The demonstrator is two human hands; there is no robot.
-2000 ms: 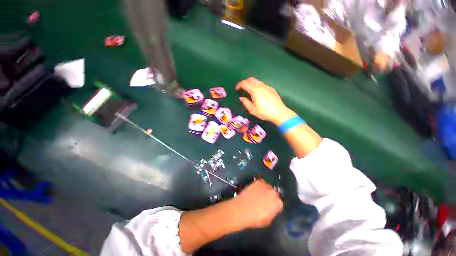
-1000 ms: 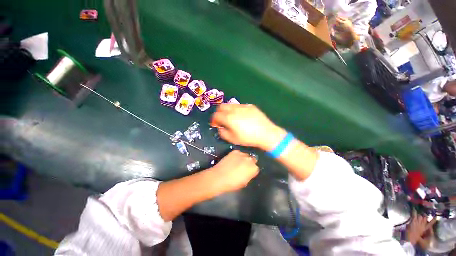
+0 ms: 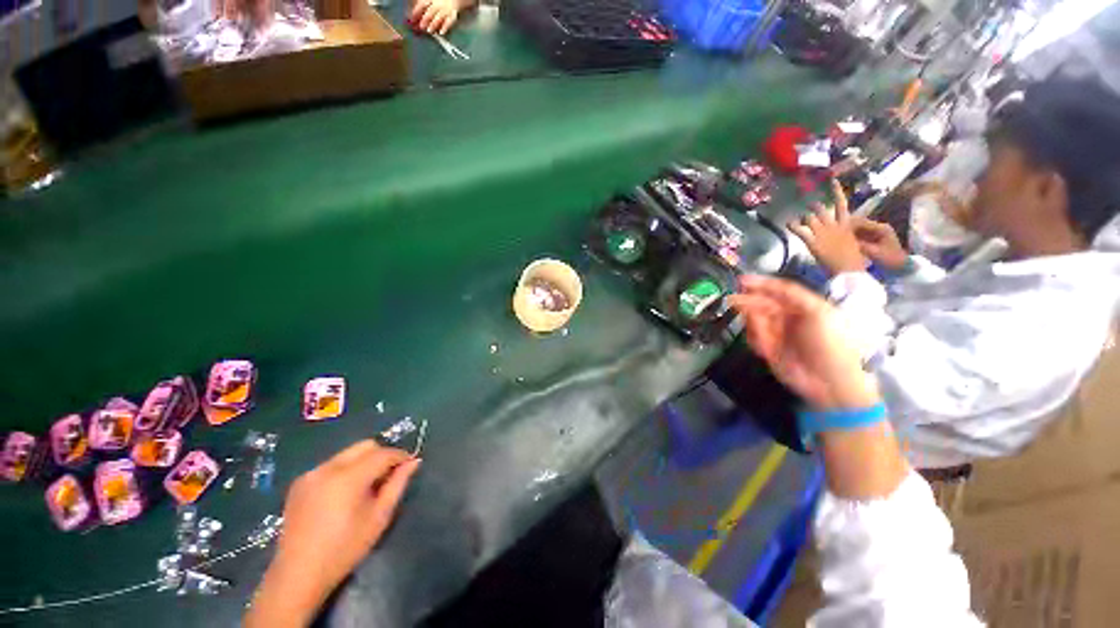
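My left hand is at the lower left, fingers pinched on the solder wire, whose thin end sticks out past the fingertips. A small circuit board shows just beyond the fingertips. Pink-rimmed pieces with orange-yellow pictures lie left of the hand, some stacked, with one apart. Small silvery boards lie in a loose pile below them. My right hand, with a blue wristband, is raised at the right beside the black units with green centres. Its fingers look spread, and nothing shows in them.
A cream tub with small bits inside stands left of the black units. A brown carton of clear bagged parts is across the green bench, near another person's hand. A person in white sits close at the right.
The view has swung right, bringing in the tub and black units. My right hand has moved away from my left hand, to the right. My left hand stays by the boards and wire.
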